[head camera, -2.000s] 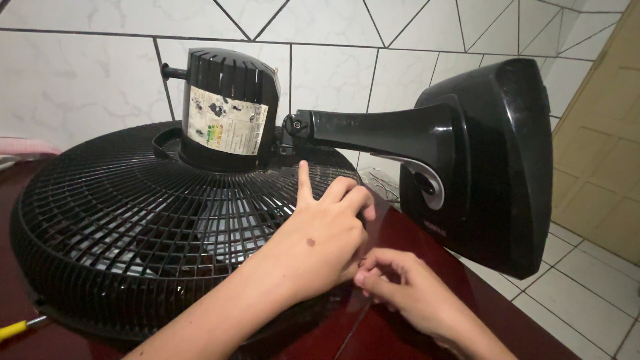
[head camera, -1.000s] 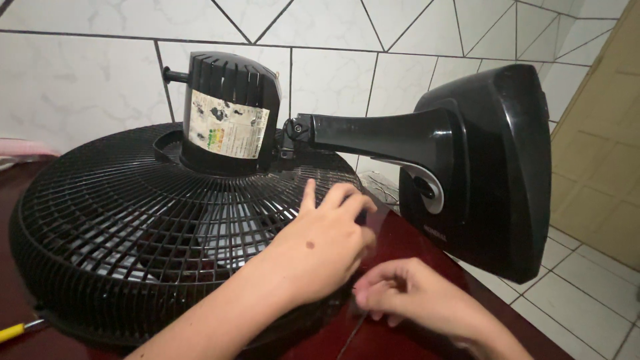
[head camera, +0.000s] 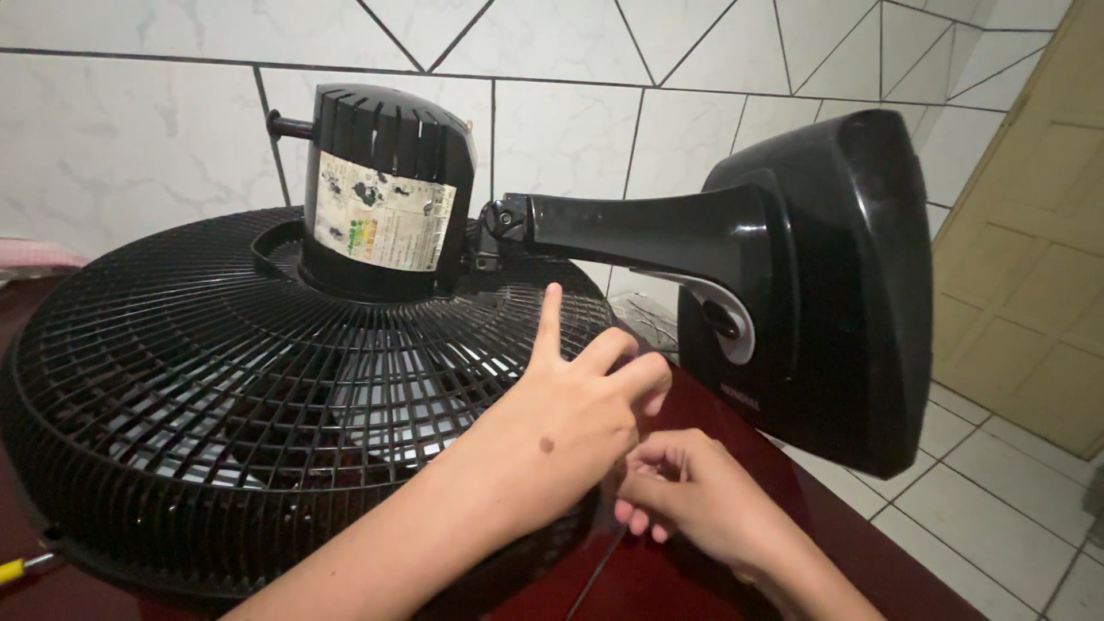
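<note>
A black electric fan lies face down on a dark red table, its round plastic grille (head camera: 285, 345) under the motor housing (head camera: 388, 181). From a hinge (head camera: 504, 220), the neck (head camera: 638, 224) runs right to the raised base (head camera: 845, 285). My left hand (head camera: 578, 414) rests over the right rim of the grille, index finger stretched out, the other fingers bent; its palm side is hidden. Just below it, at the rim, my right hand (head camera: 690, 492) has thumb and fingertips pinched together. Whether anything small is between them cannot be seen.
The dark red tabletop (head camera: 690, 561) has its edge running down to the right, with a tiled floor (head camera: 983, 483) beyond. A tiled wall (head camera: 561, 129) stands behind the fan. At the lower left lies a tool with a yellow handle (head camera: 12, 571) and metal shaft. A pink cloth (head camera: 39, 253) is at far left.
My right hand has moved a little up and closer to my left hand than one second ago. The fan has stayed in place.
</note>
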